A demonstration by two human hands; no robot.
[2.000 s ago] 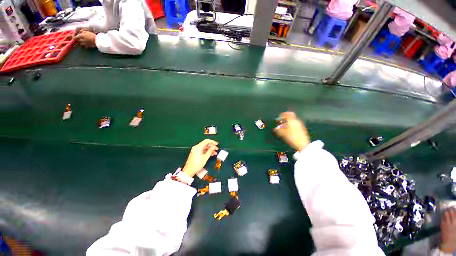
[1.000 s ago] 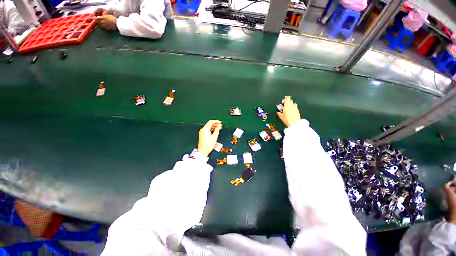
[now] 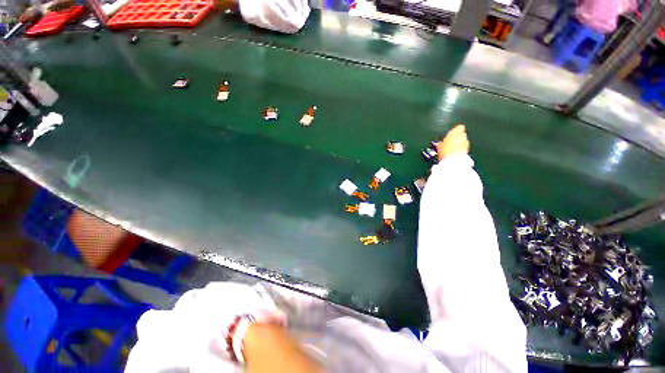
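Note:
Flat white display modules with orange-brown flex tails, such as one display module (image 3: 366, 209), lie loosely grouped on the dark-green belt (image 3: 240, 175). Small dark-rimmed square housings lie among and behind them, such as one housing (image 3: 402, 194). A dark square unit (image 3: 386, 233) with an orange tail lies at the near side of the group. My right hand (image 3: 455, 141) is low over the belt, beside a dark unit (image 3: 430, 151); its fingertips are partly hidden. My left hand (image 3: 281, 351) is over my lap at the bottom edge, blurred and cut off.
A heap of black and silver clips (image 3: 583, 280) lies at the right. More small parts lie farther left on the belt. A red tray (image 3: 157, 13) and a person's white sleeve (image 3: 277, 13) are at the far side. A blue stool (image 3: 62, 320) stands at lower left.
My left hand has left the parts and dropped toward my lap. My right hand has stayed near the far-side units. The view has swung left, so the parts appear shifted right.

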